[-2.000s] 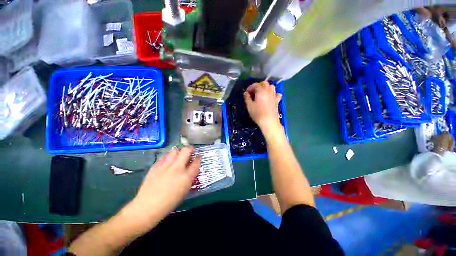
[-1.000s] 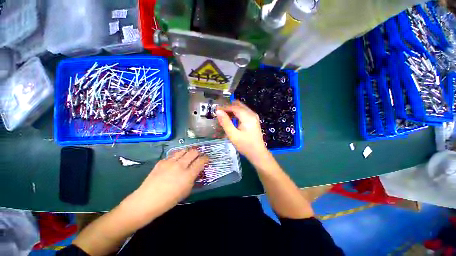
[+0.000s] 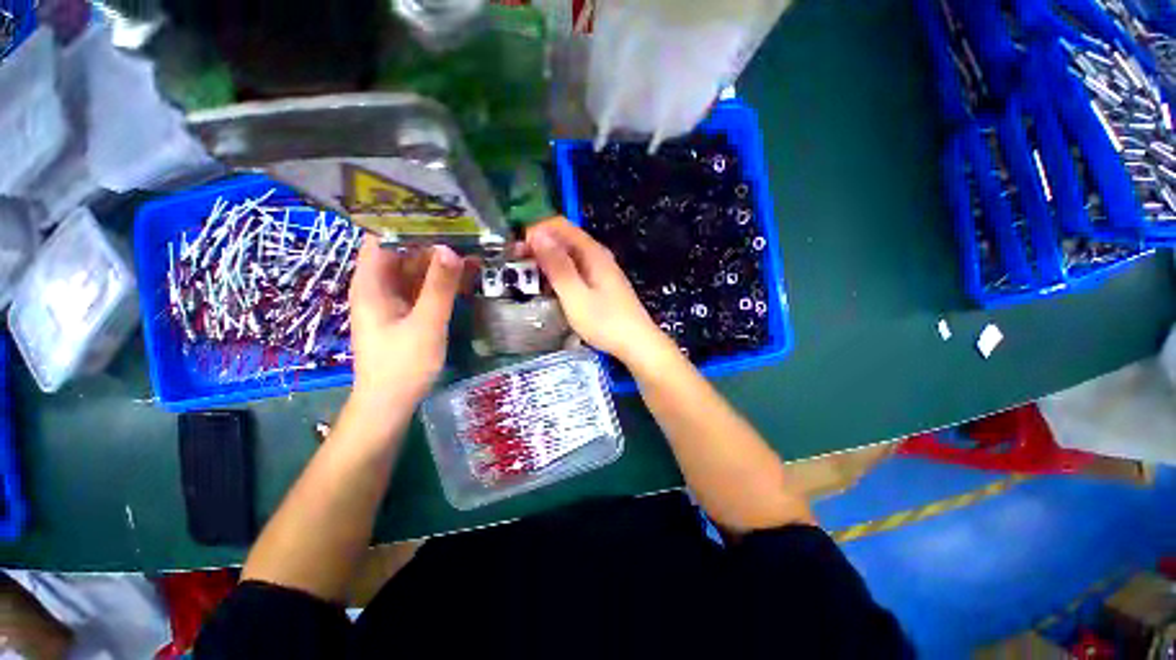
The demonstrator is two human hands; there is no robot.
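Note:
The press fixture (image 3: 516, 325) is a round metal block with small black-and-white seats, below the clear guard plate (image 3: 387, 194) with its yellow triangle label. My left hand (image 3: 402, 322) is at the fixture's left side, thumb and fingertips close together under the guard's edge. My right hand (image 3: 587, 290) is at its right side, fingertips near the seats. Whether either hand pinches a small part cannot be made out. The clear plastic box (image 3: 606, 451) in front of the fixture holds a row of red-and-white pins.
The left blue bin (image 3: 161, 342) of loose pins is partly behind my left hand. The middle blue bin (image 3: 776, 284) holds black ring parts. A flat black rectangle (image 3: 217, 477) lies front left. Frosted boxes (image 3: 71, 310) stand far left, stacked blue bins (image 3: 1019, 194) far right. White scraps (image 3: 989, 340) lie right.
My left hand has left the clear box and moved up to the fixture. My right hand went from the ring bin to the fixture's right side. The view has shifted and the guard looks tilted.

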